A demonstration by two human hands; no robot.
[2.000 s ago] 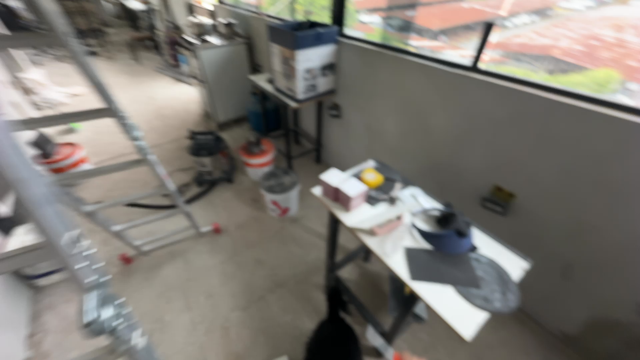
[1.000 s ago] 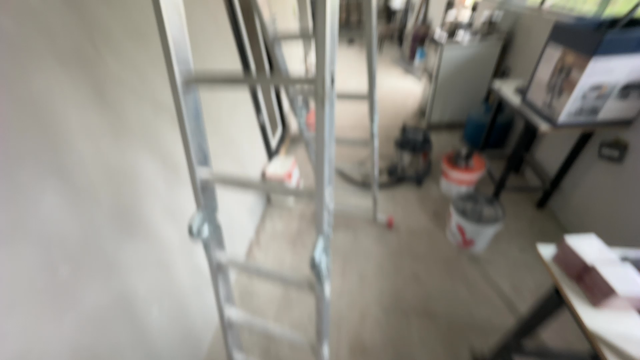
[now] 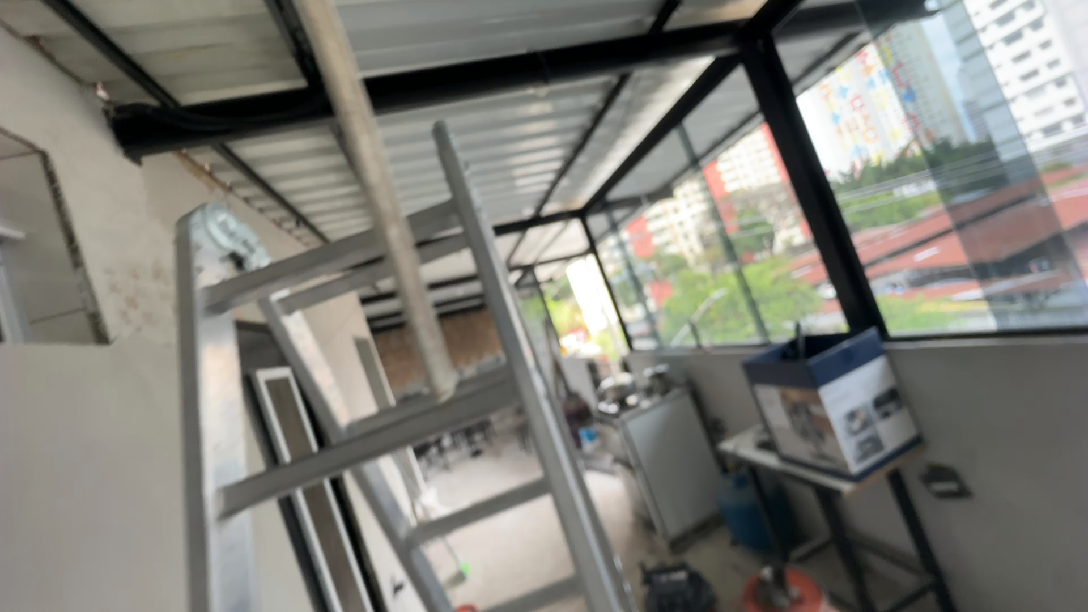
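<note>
Neither my left hand nor my right hand shows in the head view. A folding aluminium ladder (image 3: pixel 561 442) stands close in front, its hinge (image 3: pixel 225 238) at the upper left. A long pale pole (image 3: pixel 374 187) slants down from the top edge, and its lower end overlaps one of the ladder's rungs. Whether the pole rests on the rung or what holds it up, I cannot tell. The picture is blurred.
On the right a cardboard box (image 3: pixel 829 404) sits on a small table (image 3: pixel 790 463). A blue container (image 3: pixel 748 510), an orange-rimmed bucket (image 3: pixel 786 591) and a dark machine (image 3: pixel 676 586) are below. Windows (image 3: pixel 731 255) line the right wall; a black beam (image 3: pixel 476 81) crosses under the metal roof.
The view has swung left and then up to the roof. The pale pole is now in view, while the worktable with the pink-brown blocks has left it.
</note>
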